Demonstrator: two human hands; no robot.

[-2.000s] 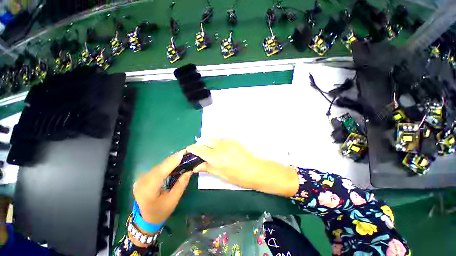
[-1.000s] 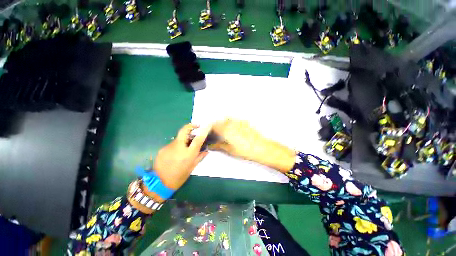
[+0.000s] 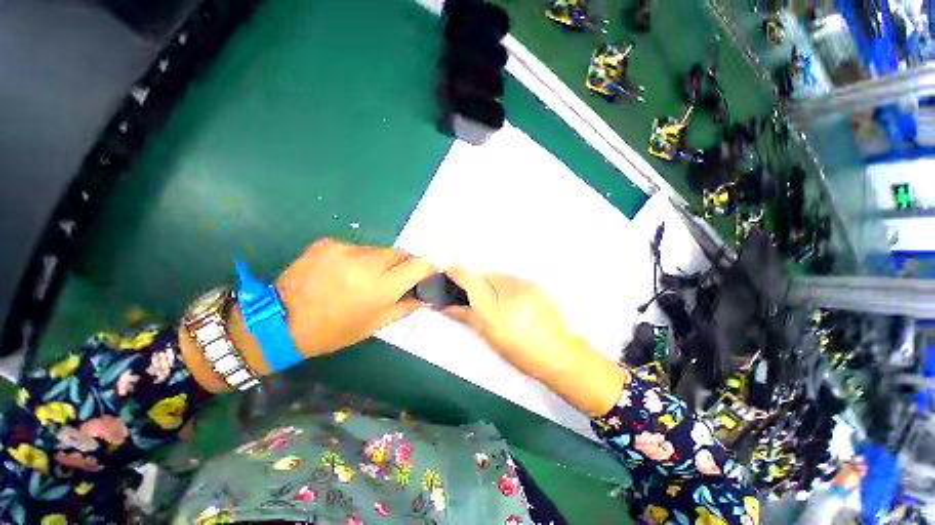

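A small black adapter housing is held between both hands, over the lower left part of the white paper sheet. My left hand grips its left side; a blue strap and a metal watch are on that wrist. My right hand grips its right side. The fingers cover most of the housing, so its open side and any board inside cannot be seen.
A stack of black housing pieces stands above the sheet. Boards with yellow transformers lie on the green belt. Black cords and a blurred heap of boards are at right. A dark panel is at upper left.
The view has turned and shifted, so the sheet and belt now slant. The hands have moved from closely overlapping to either side of the black housing, which now shows between the fingertips.
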